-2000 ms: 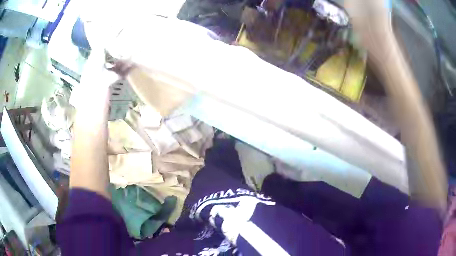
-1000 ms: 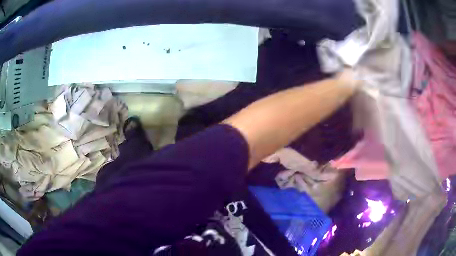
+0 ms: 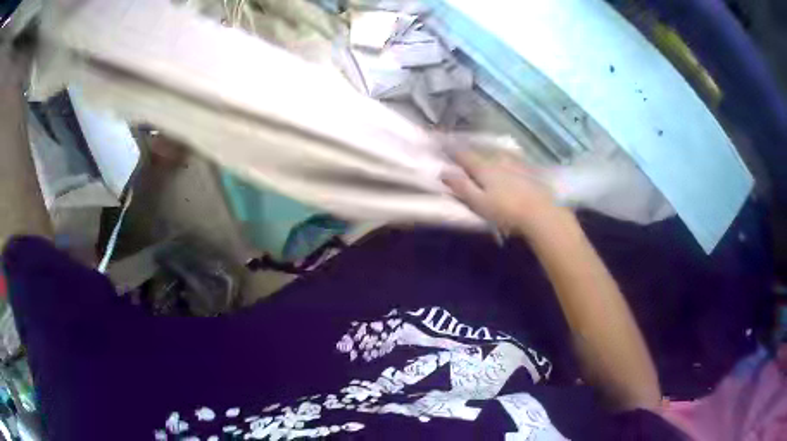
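A long pale cream garment [image 3: 250,103] is stretched in folds from the upper left to the middle. My right hand [image 3: 496,189] is closed on its right end above my lap, blurred by motion. My left forearm [image 3: 15,164] is at the far left edge. My left hand, near the garment's upper left end, is too dark and blurred to tell its grip. Crumpled pale beige pieces [image 3: 414,65] lie beyond the garment, partly hidden by it.
The dark padded board [image 3: 738,52] curves along the upper right, beside the pale blue-white panel [image 3: 621,95]. Teal-green cloth [image 3: 267,211] lies below the garment. Pink cloth [image 3: 733,409] is at the lower right.
The view has swung left. The cream garment has gone from hanging bunched at the right to stretched across the left and middle. The blue basket is out of view.
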